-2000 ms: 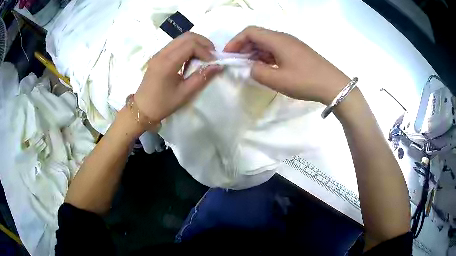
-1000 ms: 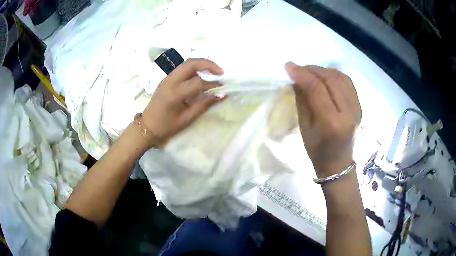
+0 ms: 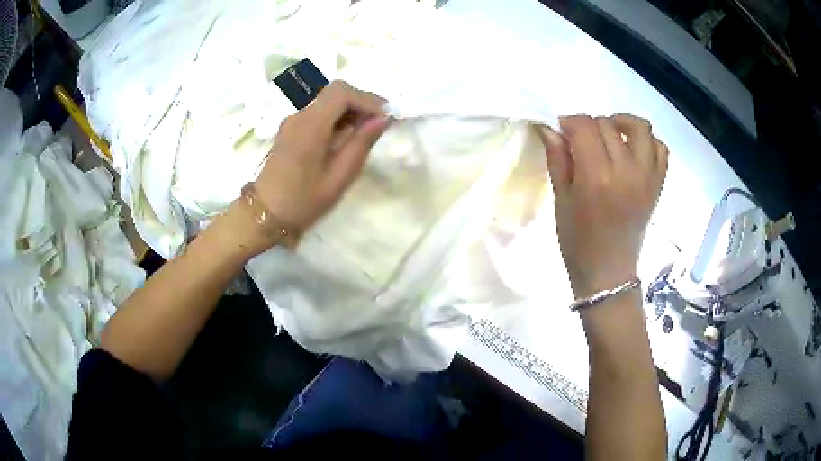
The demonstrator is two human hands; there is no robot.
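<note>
A white to cream fabric piece [image 3: 396, 234] is stretched between my two hands, its top edge roughly level and its lower part hanging over the table's front edge. My left hand [image 3: 320, 158] pinches the top edge at the left between thumb and fingers. My right hand [image 3: 608, 180] holds the top edge at the right, back of the hand up, its fingertips partly hidden. A dark label with small light print [image 3: 302, 83] lies just behind my left hand.
A heap of white fabric [image 3: 171, 99] covers the table's left side; another pile [image 3: 63, 261] hangs lower left. The white table [image 3: 693, 171] has a printed ruler [image 3: 527, 360] along its front edge. At the right are a white machine part [image 3: 734, 248], black shears [image 3: 713, 405] and dark scraps.
My hands have moved apart from close together, drawing the fabric's top edge out straight. Since one second ago both hands and the edge have risen slightly.
</note>
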